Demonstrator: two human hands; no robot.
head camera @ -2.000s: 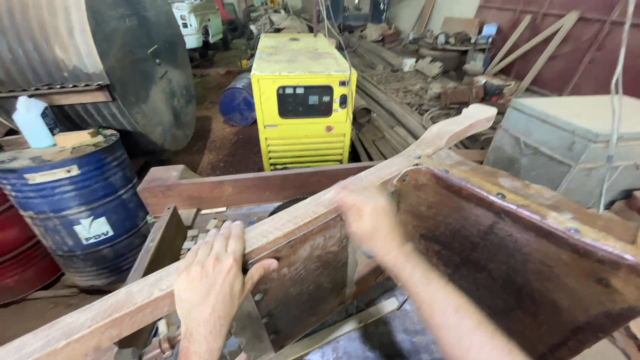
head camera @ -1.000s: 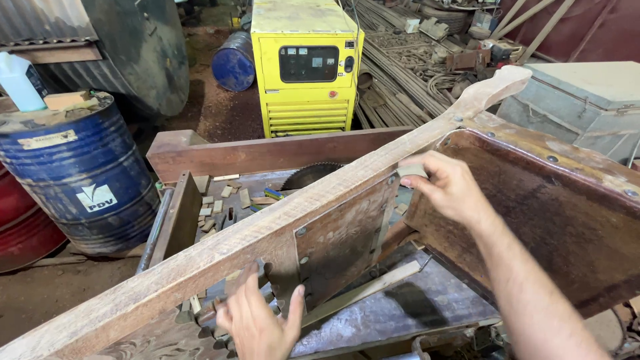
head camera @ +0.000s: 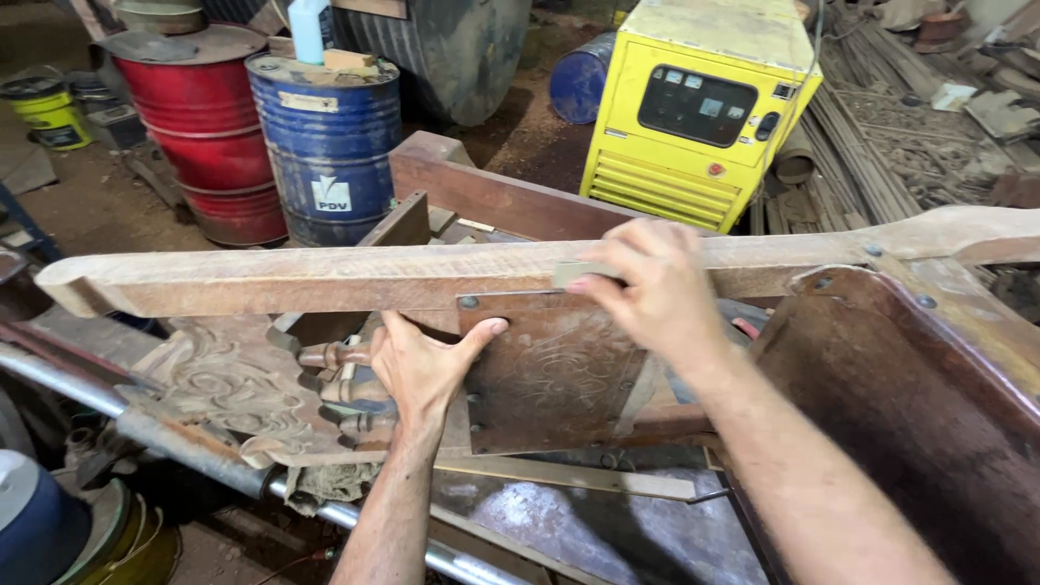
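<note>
My right hand (head camera: 658, 292) holds a small greyish-tan piece, apparently folded sandpaper (head camera: 581, 274), against the near face of a long wooden chair rail (head camera: 341, 276). Below the rail, my left hand (head camera: 431, 357) has its thumb and fingers spread, with fingertips at the rail's underside and the thumb at the edge of a tooled leather panel (head camera: 552, 366) fixed with round studs. Left of that hand lie a carved wooden panel (head camera: 244, 382) and turned spindles (head camera: 337, 355). A dark leather seat (head camera: 902, 422) is fastened at the right.
Behind the chair stand a reddish wooden beam (head camera: 520, 191), a yellow machine cabinet (head camera: 691, 114), a blue drum (head camera: 325, 146) and a red drum (head camera: 195, 130). A metal pipe (head camera: 187, 447) runs along the lower left. A thin wood strip (head camera: 569, 478) lies on the worktable (head camera: 520, 512) beneath.
The view has swung left, showing the rail's rounded end. My right hand still holds the small piece at the rail. My left hand, on top of the rail two seconds ago, is now below it.
</note>
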